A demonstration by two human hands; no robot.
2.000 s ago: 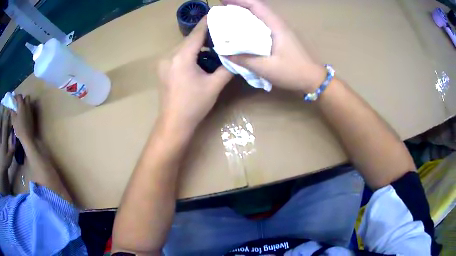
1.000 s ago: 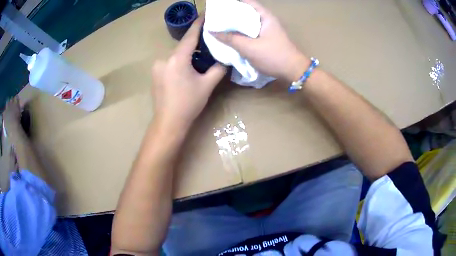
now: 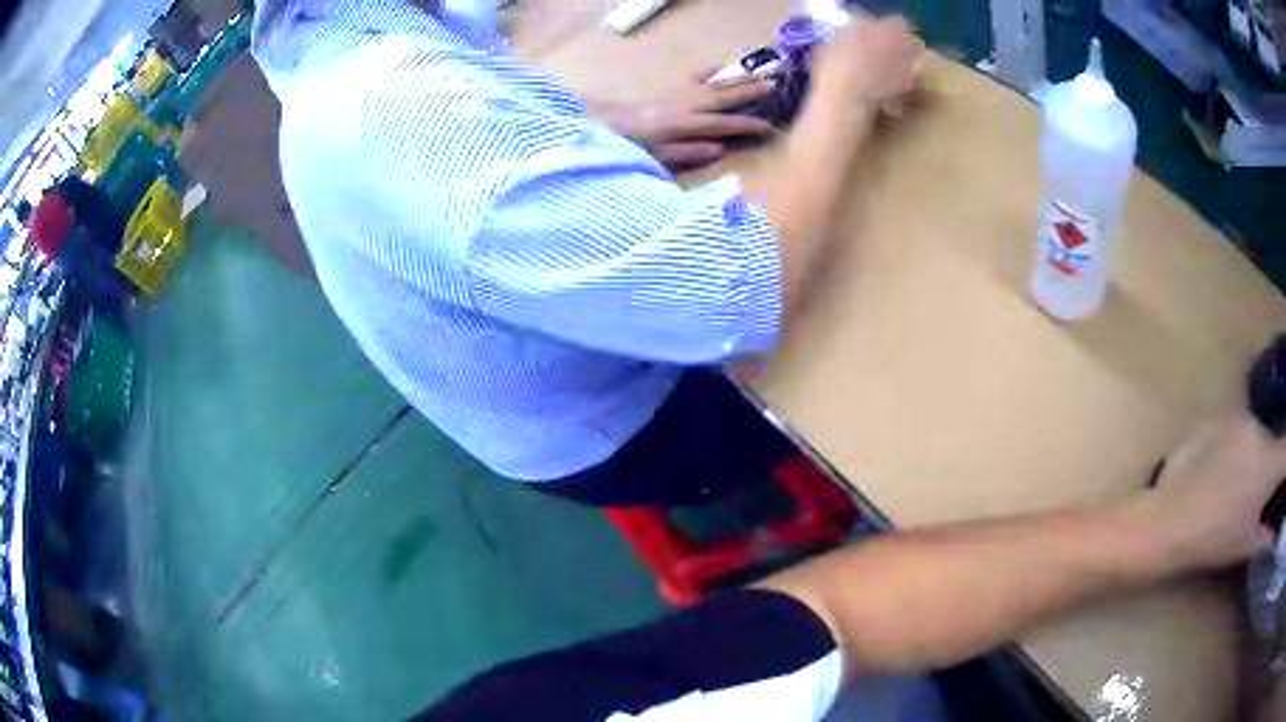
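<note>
My left hand (image 3: 1220,487) is at the right edge, closed around the dark handle of a black handheld mini fan. The fan's round dark head (image 3: 1271,384) shows above the hand and is cut off by the edge. A pale, blurred patch lies at the edge below my fingers; I cannot tell what it is. My right hand is not visible. A translucent solvent squeeze bottle (image 3: 1083,198) with a red diamond label stands upright on the cardboard-covered table (image 3: 917,367).
A person in a blue striped shirt (image 3: 522,240) sits at the left, hands at a purple fan (image 3: 800,34) on the table. A red stool (image 3: 691,557) is under them. Green floor (image 3: 310,466) and yellow crates (image 3: 148,233) lie farther left. Grey-white equipment (image 3: 1018,43) stands behind the table.
The view has swung left. The bottle now appears on the right, the neighbouring person fills the middle, and my right hand and the white wiping cloth are no longer clearly visible.
</note>
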